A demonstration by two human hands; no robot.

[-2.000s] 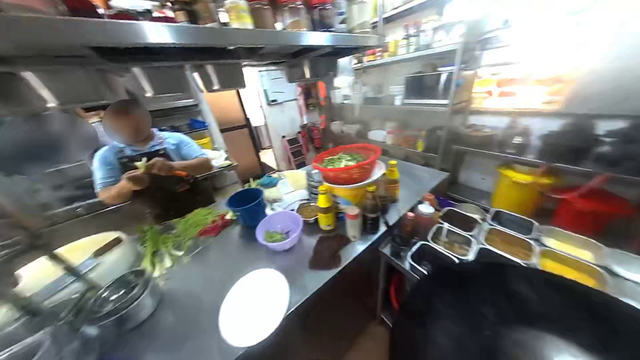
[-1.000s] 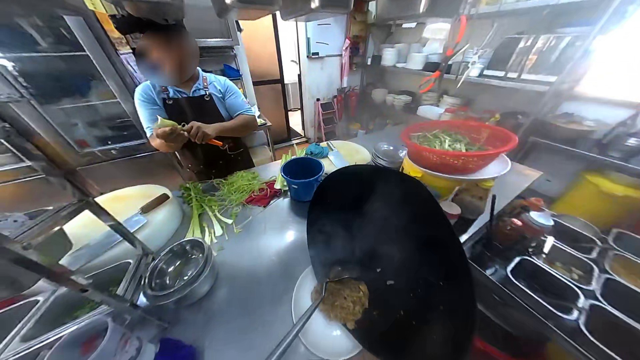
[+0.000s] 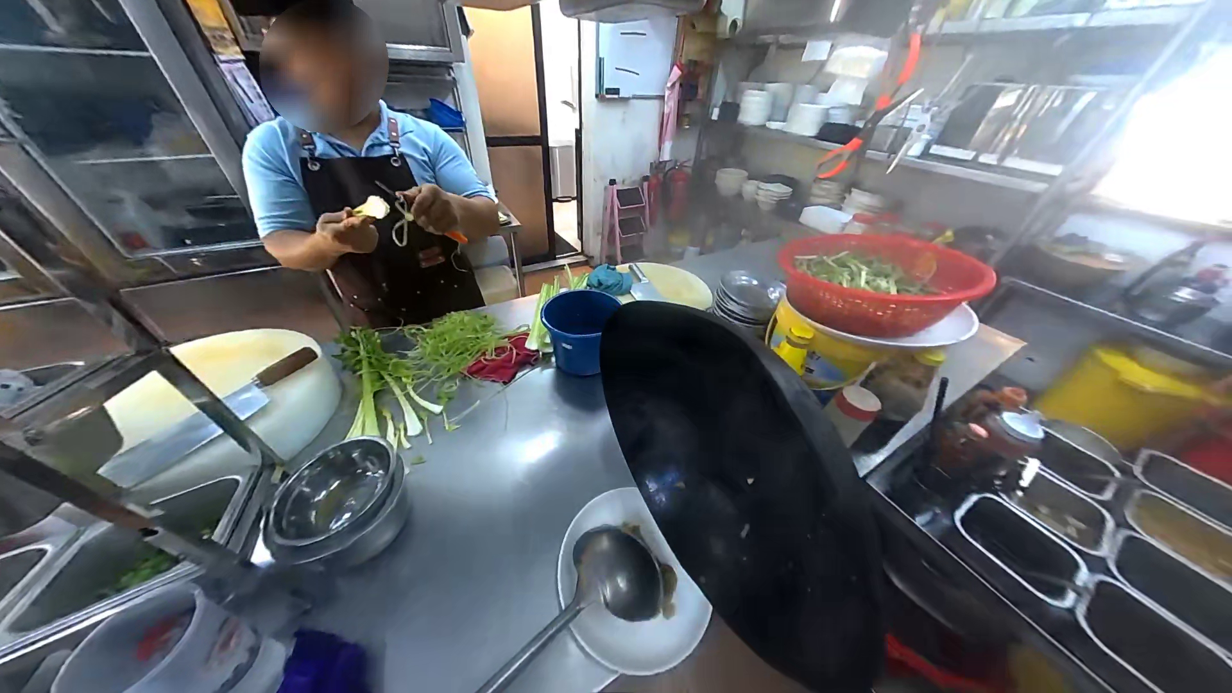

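Neither of my hands shows in the head view. A black wok (image 3: 741,491) is tilted steeply on its side above the steel counter, its lower part over the right edge of a white oval plate (image 3: 635,640). A metal ladle (image 3: 618,575) lies over the plate with its bowl turned down, and its handle runs out of view at the bottom. Brown food (image 3: 668,589) shows on the plate beside the ladle's bowl, mostly covered by it. What grips the wok and the ladle is out of view.
Across the counter a person (image 3: 371,192) holds a vegetable and a tool. Near them are leafy greens (image 3: 385,375), a blue bucket (image 3: 577,332), a cleaver (image 3: 192,438) on a round board, steel bowls (image 3: 337,500), a red colander (image 3: 885,298) and, at right, metal food containers (image 3: 1020,549).
The wok and ladle came into view after the first frame. Since one second ago, the ladle's bowl has come to cover the food on the plate. The view swung left after the first frame.
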